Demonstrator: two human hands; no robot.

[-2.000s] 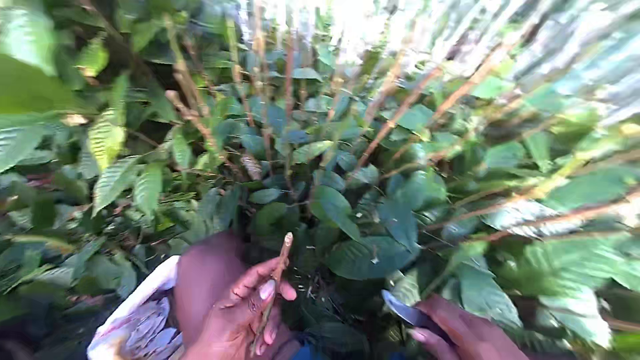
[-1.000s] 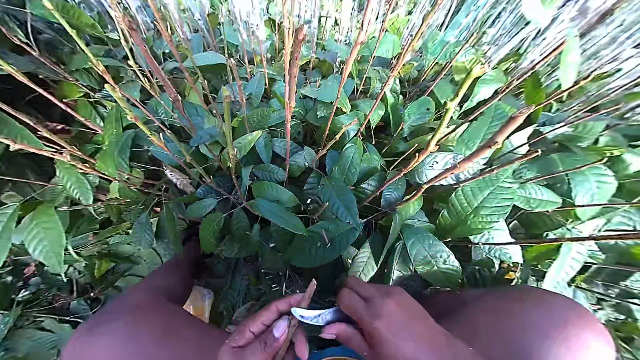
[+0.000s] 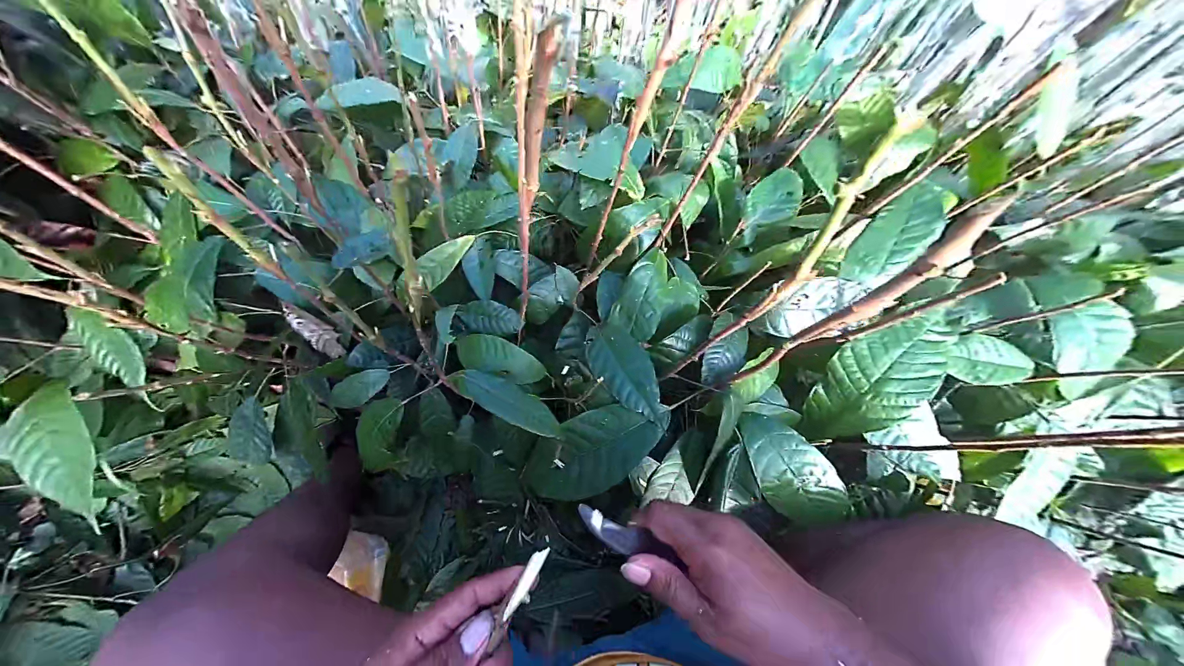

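Observation:
At the bottom of the view my left hand point(image 3: 462, 624) pinches a short cut stick point(image 3: 523, 589) between thumb and fingers, its pale, bared end pointing up and to the right. My right hand point(image 3: 731, 583) grips a small knife with a curved metal blade point(image 3: 610, 531); the handle is mostly hidden in the fingers. A pale shaving clings to the blade. Blade and stick are apart, the knife to the upper right of the stick. Small pale shavings point(image 3: 559, 462) lie on the leaves beyond the hands.
Leafy plants with upright thin woody stems point(image 3: 529, 176) fill the area ahead. A thicker stem point(image 3: 906, 277) slants up at right. My bare knees point(image 3: 962, 592) flank the hands. A yellowish translucent object point(image 3: 361, 564) lies by the left leg. Part of a yellow rim point(image 3: 624, 659) shows at the bottom edge.
One second ago the blade was against the stick; now they are apart and the stick's end shows pale, bared wood. The view has shifted since two seconds ago.

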